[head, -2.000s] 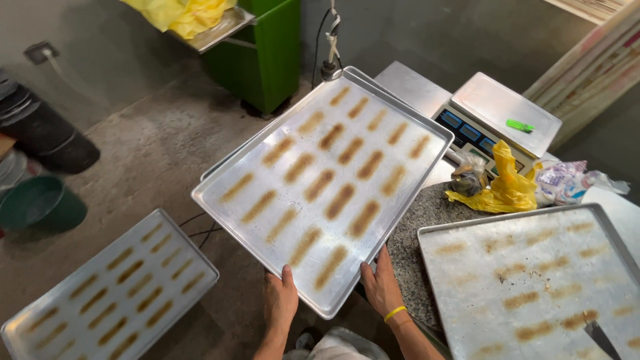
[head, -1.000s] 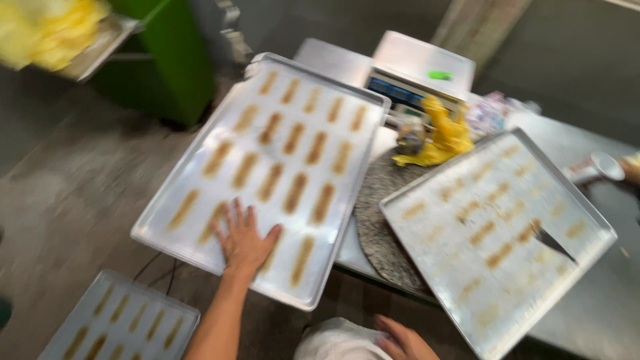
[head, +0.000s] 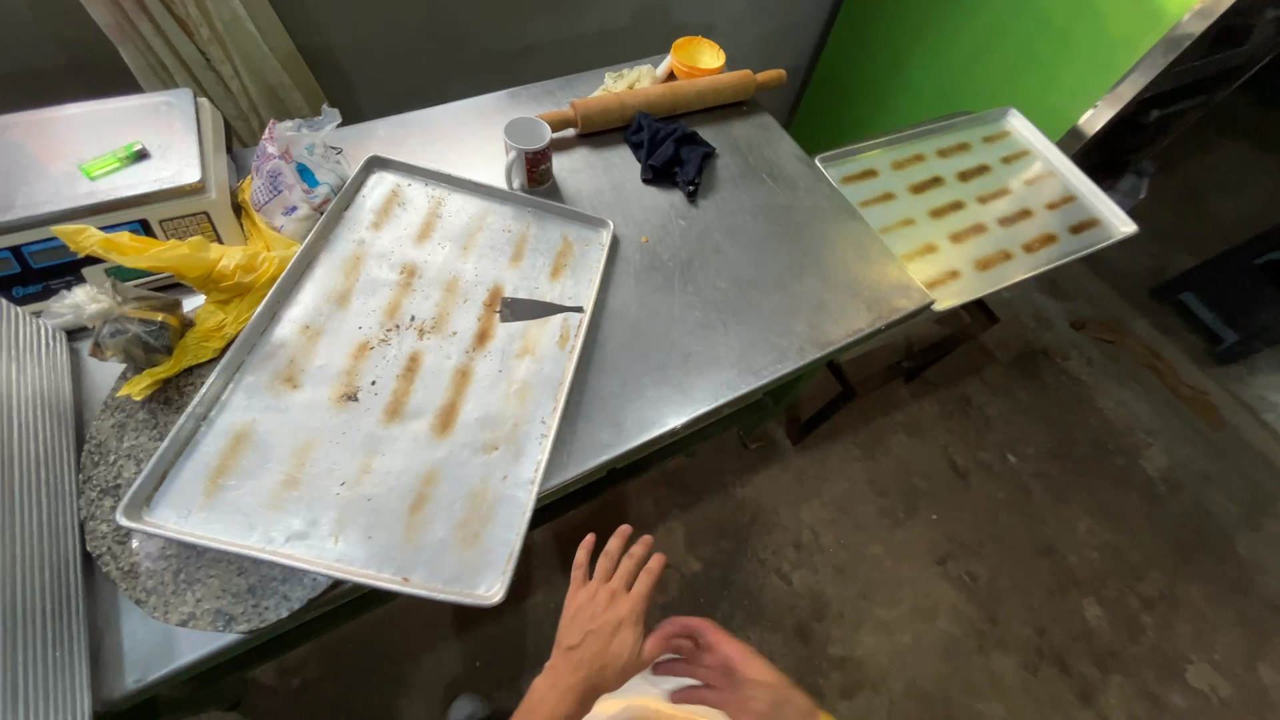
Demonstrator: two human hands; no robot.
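Observation:
My left hand (head: 608, 610) is raised in front of the steel table's edge, fingers apart, holding nothing. Close beside it on the right is my right hand (head: 715, 665), blurred, its fingers bent and nothing seen in them. Beyond them a metal baking tray (head: 330, 470) with brown oblong stains and dark crumbs lies at a slant, partly over a round granite slab (head: 200, 590). On the tray's right side rests a dark metal scraper blade (head: 540, 309). Neither hand touches the tray.
A steel table (head: 700, 330) bears a wooden rolling pin (head: 665, 100), a mug (head: 528, 153), a dark cloth (head: 668, 150), an orange bowl (head: 697, 58), a yellow plastic bag (head: 215, 285) and a scale (head: 100, 160) with a green lighter (head: 114, 160). Another stained tray (head: 985, 205) stands past the right corner.
The view has swung right. Two seconds ago both hands held a stained tray; one second ago my left hand lay on it. Now both hands are off it, close together near my body.

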